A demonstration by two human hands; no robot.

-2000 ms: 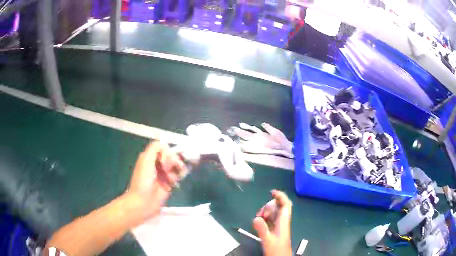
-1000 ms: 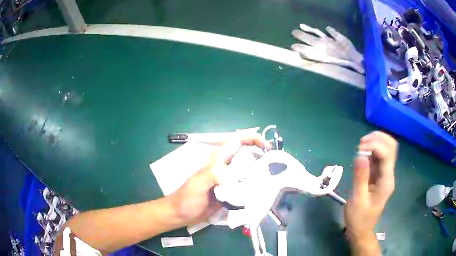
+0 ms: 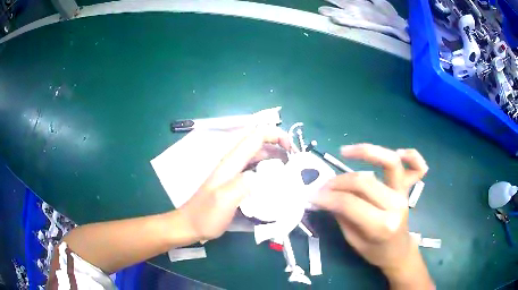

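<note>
My left hand [image 3: 218,190] holds a white model scooter [image 3: 270,187] over the white cloth [image 3: 187,164]. The scooter's dark oval patch faces up, its thin handlebar stands at the top and a red spot shows below. My right hand [image 3: 375,212] is at the scooter's right side, thumb and lower fingers against the body, upper fingers raised. It hides that end of the scooter, and whether it grips anything is unclear. A slim pen-like tool [image 3: 338,162] lies partly behind the right hand. A pale tool with a black end [image 3: 213,122] lies along the cloth's top edge.
Small white strips [image 3: 314,256] lie around the work. A blue bin [image 3: 463,96] of jumbled scooters and an off-white glove [image 3: 369,16] are upper right. A white squeeze bottle [image 3: 501,194] and blue-handled pliers [image 3: 506,225] are far right. Another blue bin [image 3: 31,226] is lower left.
The scooter was first blurred in my left hand above the bench, then came down over the cloth. My right hand has moved left from open space onto the scooter. The view has tilted down.
</note>
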